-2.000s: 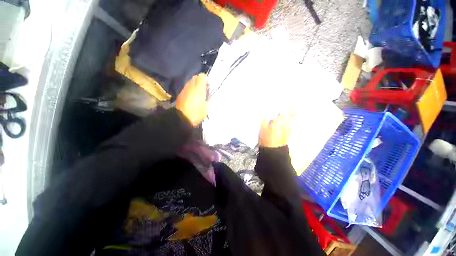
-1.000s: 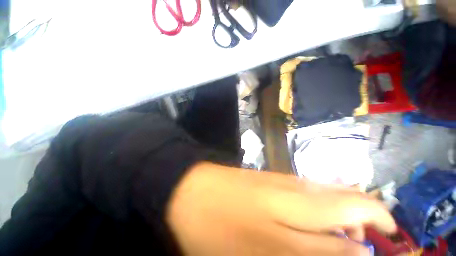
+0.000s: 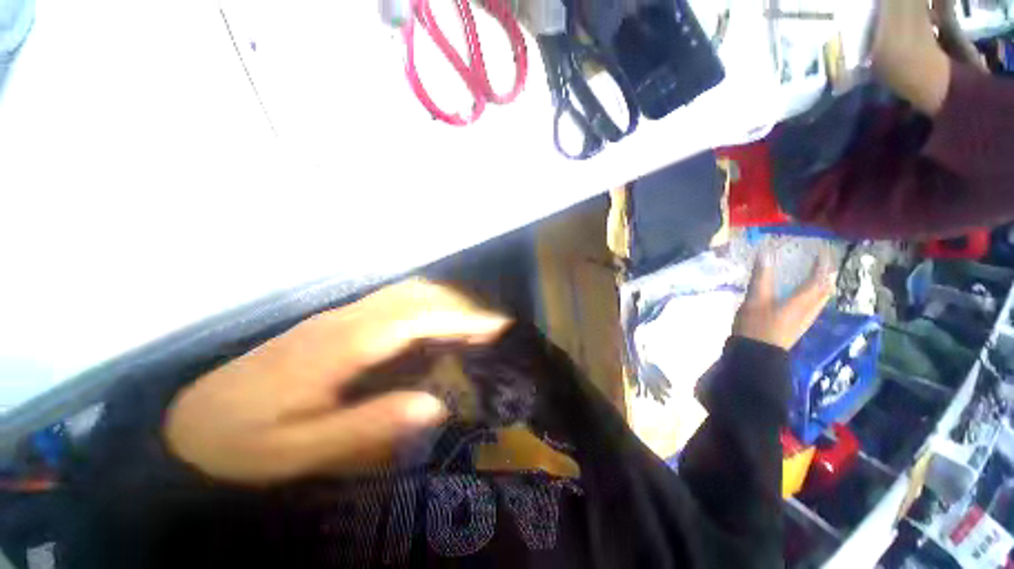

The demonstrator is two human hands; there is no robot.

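My left hand (image 3: 322,383) is large and blurred in front of my dark top, thumb and fingers apart around dark cloth; whether it grips the cloth is unclear. My right hand (image 3: 784,302) is raised at the right, fingers spread, and looks empty. White fabric pieces (image 3: 689,339), overexposed, lie below the table beyond my lap, left of my right hand. A folded dark cloth (image 3: 675,211) lies on a box just above them. Red-handled scissors (image 3: 480,83), black-handled scissors (image 3: 580,122) and a black smartphone (image 3: 656,61) lie on the white table.
The white table (image 3: 278,189) fills the upper left, its edge running above my left hand. A blue crate (image 3: 834,367) stands beside my right hand. Another person's dark red sleeve (image 3: 945,167) and hand reach in at upper right. Red plastic stools or crates stand near the boxes.
The view has turned from the floor pile towards the table. My left hand, earlier on the white pieces, is now at my chest. My right hand has left the pieces and is raised with fingers spread.
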